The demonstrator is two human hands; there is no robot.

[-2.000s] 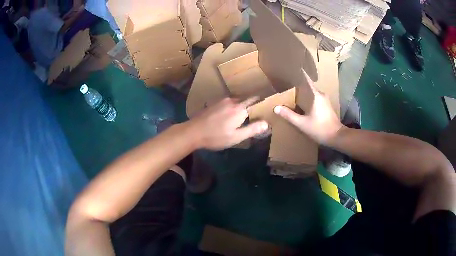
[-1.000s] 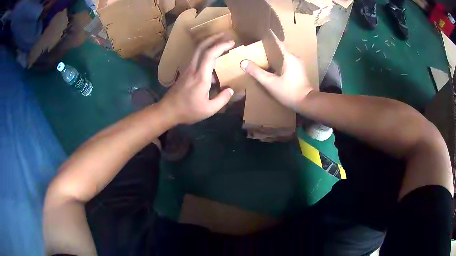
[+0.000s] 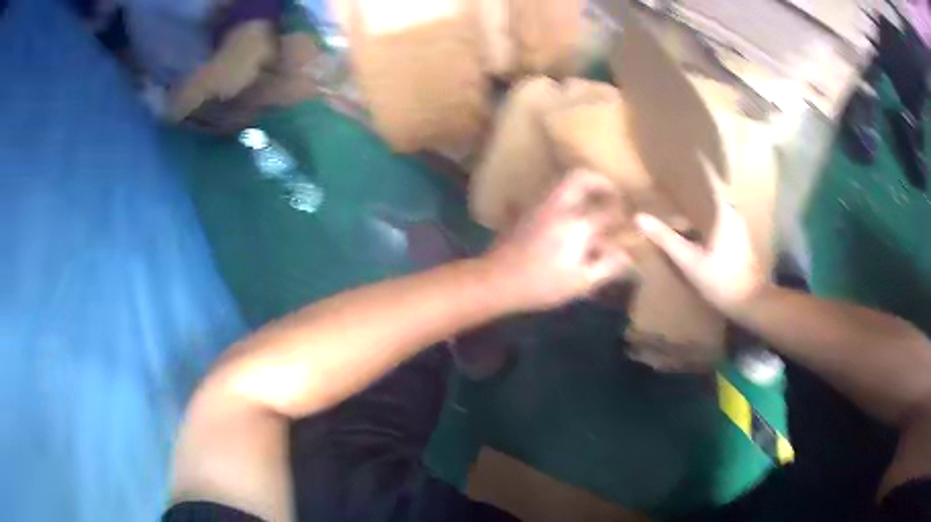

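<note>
The frame is blurred. A brown cardboard box blank (image 3: pixel 602 127), partly folded, lies on the work pile (image 3: pixel 674 326) in front of me, with one panel standing up at its right. My left hand (image 3: pixel 572 245) is at its near edge, fingers curled on the cardboard. My right hand (image 3: pixel 720 250) is at its right side, thumb on the near wall and fingers behind the raised panel. The corner flaps between my hands are hidden or too blurred to make out.
Formed boxes (image 3: pixel 419 82) stand beyond, left of the blank. Bundled blanks (image 3: pixel 776 41) lie at upper right. A water bottle (image 3: pixel 281 171) lies on the green floor. A blue sheet (image 3: pixel 92 275) hangs at left. Another person's feet (image 3: pixel 863 127) show at right.
The view has swung, so everything sits further right and lower. My left hand has closed in towards my right hand, its fingers now curled at the near wall. My right hand keeps its hold.
</note>
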